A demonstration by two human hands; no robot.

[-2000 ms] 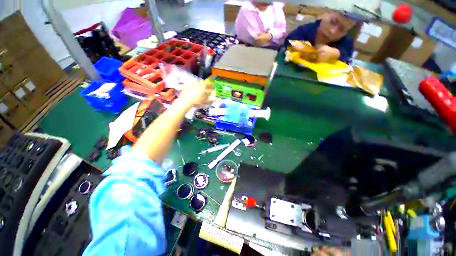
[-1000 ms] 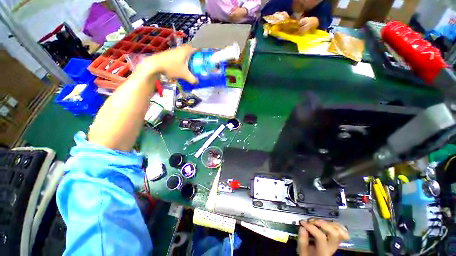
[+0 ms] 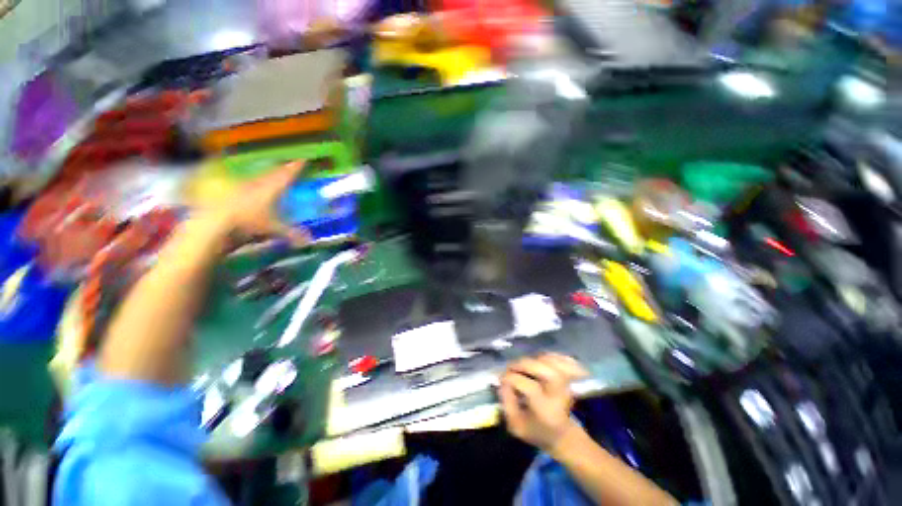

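The view is badly blurred. My left hand (image 3: 247, 206) is at the back left, thumb and fingers apart, right beside the blue bottle with a pale top (image 3: 305, 205) and the blue box (image 3: 338, 219). Whether it grips either one cannot be told. My right hand (image 3: 539, 395) is at the front edge of the black press fixture (image 3: 485, 351), fingers loosely curled and a little apart, with nothing visible in it. The fixture has two bright plates and red-tipped ends. The dark press upright (image 3: 432, 212) stands behind it.
A red-orange divided tray (image 3: 109, 168) is at the back left, near a scale-like device with a grey top (image 3: 277, 94). Blurred small parts and thin pale tools lie left of the fixture. Yellow-handled tools (image 3: 630, 290) and clutter are at the right. A pale strip (image 3: 358, 450) lies along the front edge.
The view has swung right, showing more right-side clutter. My left hand, the bottle and the box are now lower beside the scale-like device's green front. More of my right hand and forearm shows.
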